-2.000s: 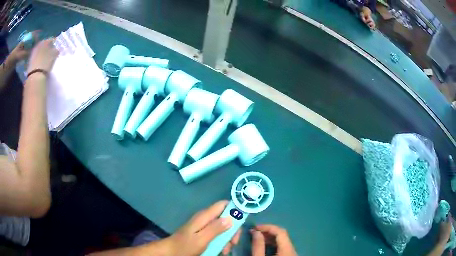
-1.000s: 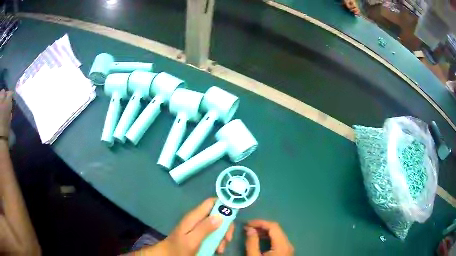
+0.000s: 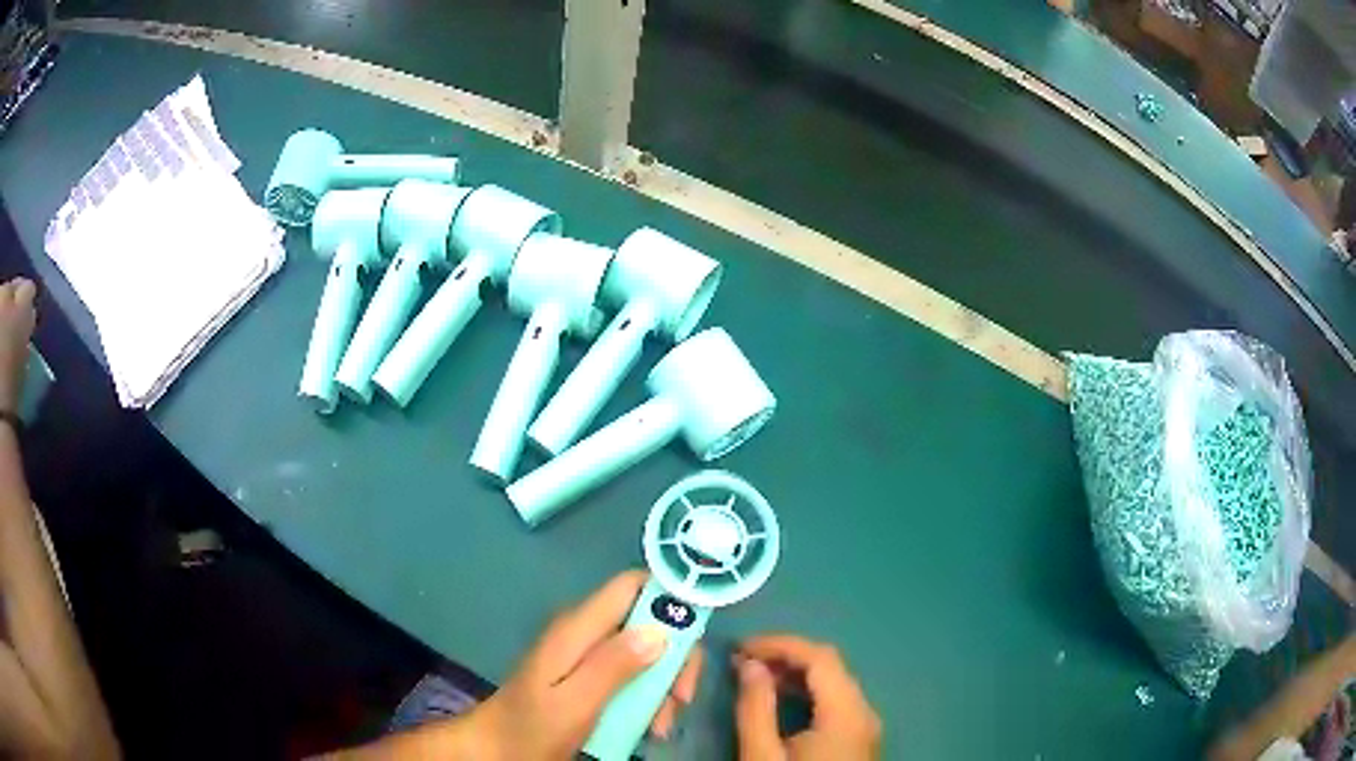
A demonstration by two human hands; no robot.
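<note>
My left hand (image 3: 573,677) is closed around the handle of a mint-green handheld fan (image 3: 669,654), its thumb on the handle just below the display. The round spoked grille faces up towards me. The small black oval display shows lit white digits, too blurred to read. My right hand (image 3: 811,706) is just right of the handle, apart from it, with thumb and fingers curled. Whether it pinches something small cannot be told. The lower handle end and both wrists are cut off or hidden at the bottom edge.
Several mint fans (image 3: 543,350) lie in a slanted row beyond my hands. Paper sheets (image 3: 164,268) lie left. A bulging clear bag of small mint parts (image 3: 1175,506) stands right. A metal upright (image 3: 599,89) rises from the rail. Other people's arms show at both sides.
The display digits have changed while my left hand keeps holding the fan. The neighbour's hands at left have withdrawn from the papers. An arm has come nearer the bag at lower right.
</note>
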